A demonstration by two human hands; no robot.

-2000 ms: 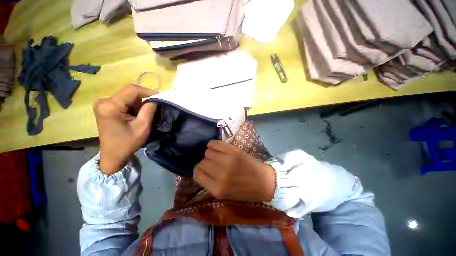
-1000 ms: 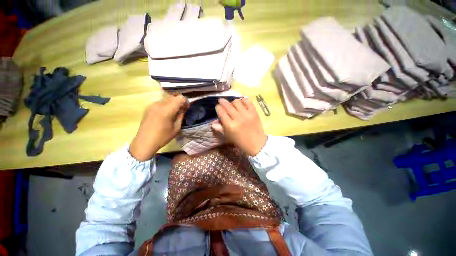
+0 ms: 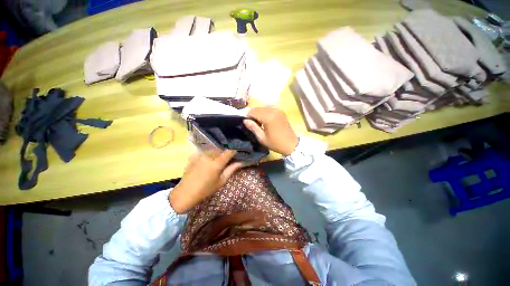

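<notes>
An open zipper pouch [image 3: 204, 137] lies at the table's front edge before me, its dark navy lining [image 3: 226, 133] showing through the wide mouth. My left hand [image 3: 202, 177] grips its near side, with fingertips at the rim. My right hand [image 3: 274, 130] grips the pouch's right end, with fingers over the rim and thumb at the opening. Part of the pouch's outside is hidden by my hands. A stack of pale pouches [image 3: 197, 55] stands just behind it.
Leaning pouch stacks [image 3: 360, 64] stand at right. Dark fabric strips [image 3: 56, 124] and a thin ring [image 3: 161, 137] lie at left. Small pouches [image 3: 103, 61] and a green-headed spray bottle [image 3: 244, 15] are farther back. A glaring white sheet [image 3: 271, 78] lies right of the middle stack. A blue stool [image 3: 472, 179] stands at right.
The pouch has turned, and its mouth gapes wider towards me. My left hand has moved from its left end down to the near side. My right hand has shifted slightly right. The view has shifted.
</notes>
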